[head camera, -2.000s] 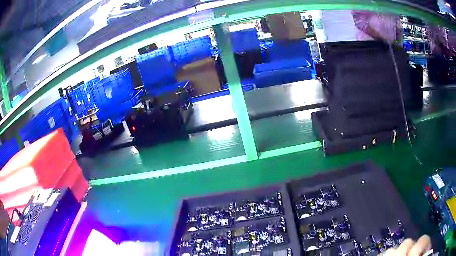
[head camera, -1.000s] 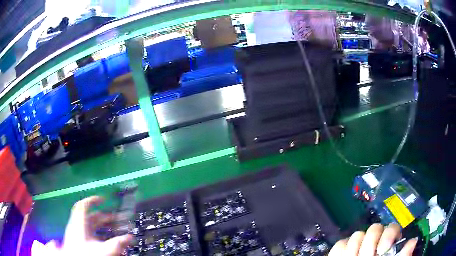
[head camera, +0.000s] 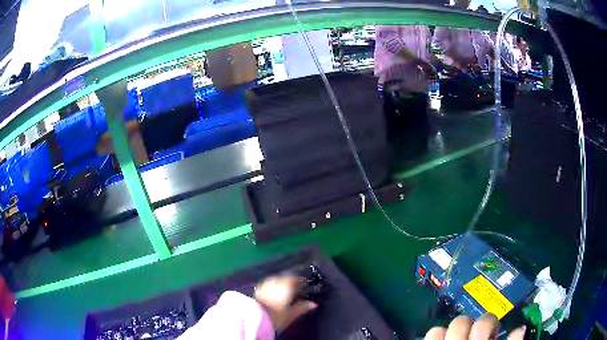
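Note:
The black foam tray (head camera: 343, 302) lies low in view, cut off by the bottom edge. Circuit boards (head camera: 143, 327) sit in its left section. My left hand (head camera: 285, 300), blurred, reaches over the right section with its fingers on a dark circuit board (head camera: 311, 280) at the far edge. Part of another board shows at the bottom (head camera: 366, 333). My right hand (head camera: 474, 328) is at the bottom edge, partly cut off, its fingers curled around a slim tool, seemingly the dispensing syringe. A green syringe adapter (head camera: 532, 313) is beside it.
A blue dispensing controller (head camera: 476, 275) stands right, with a crumpled white wipe (head camera: 551, 292) beside it. A clear air hose (head camera: 494, 153) loops above. Stacked black trays (head camera: 319, 139) stand behind the work tray. A green frame post (head camera: 136, 182) is left. People in pink (head camera: 403, 60) are beyond.
The view has turned right. My left hand has moved from the tray's left section to the far part of the right section with a board. My right hand stays low, curled.

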